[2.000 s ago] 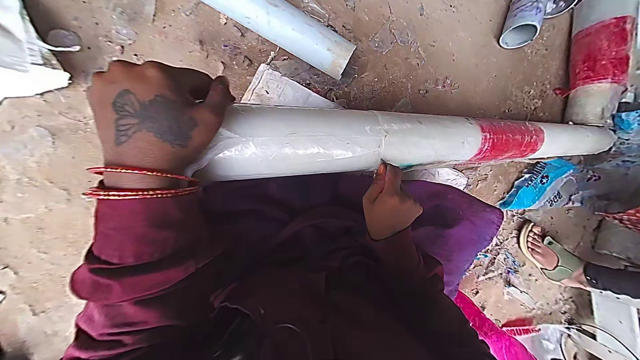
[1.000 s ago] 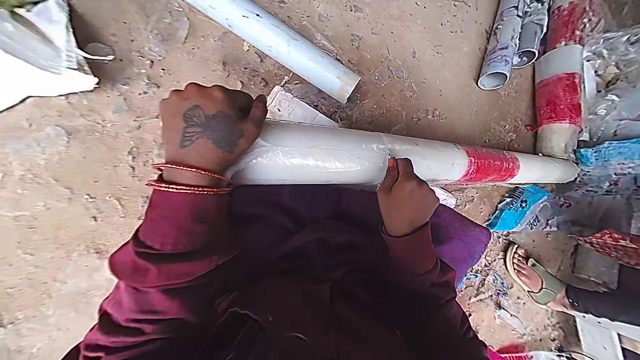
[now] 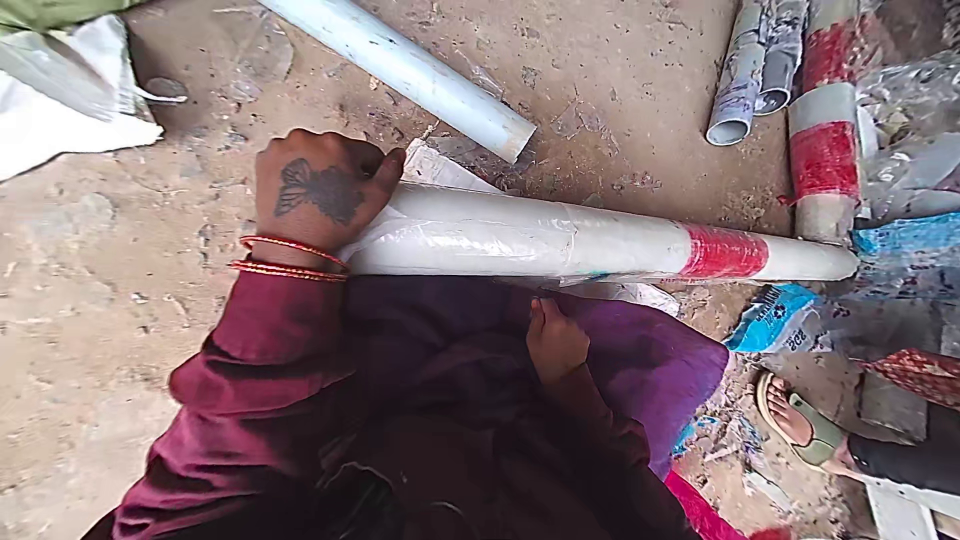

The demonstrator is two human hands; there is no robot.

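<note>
A long white pipe (image 3: pixel 630 241) with a red band lies across my lap, its near part covered by clear plastic film (image 3: pixel 480 232). My left hand (image 3: pixel 326 180), with two red bangles at the wrist, is closed at the pipe's left end, and the film bunches beside its fingers. What exactly the fingers grip is hidden behind the hand. Below the pipe, over the purple cloth (image 3: pixel 645 352), is my right hand (image 3: pixel 556 339), curled with thumb and forefinger together. It is apart from the pipe; whether it pinches something small cannot be seen.
A pale blue pipe (image 3: pixel 420 79) lies on the dirt ground beyond. At the upper right are short grey pipes (image 3: pixel 731 105) and another red-banded pipe (image 3: pixel 825 154). A blue plastic wrapper (image 3: pixel 772 319) and a person's sandalled foot (image 3: pixel 799 424) are at the right. White sacking (image 3: pixel 67 112) lies upper left.
My right hand, at the pipe's lower edge in both earlier frames, has come away from it toward my body. My left hand stays at the pipe's left end.
</note>
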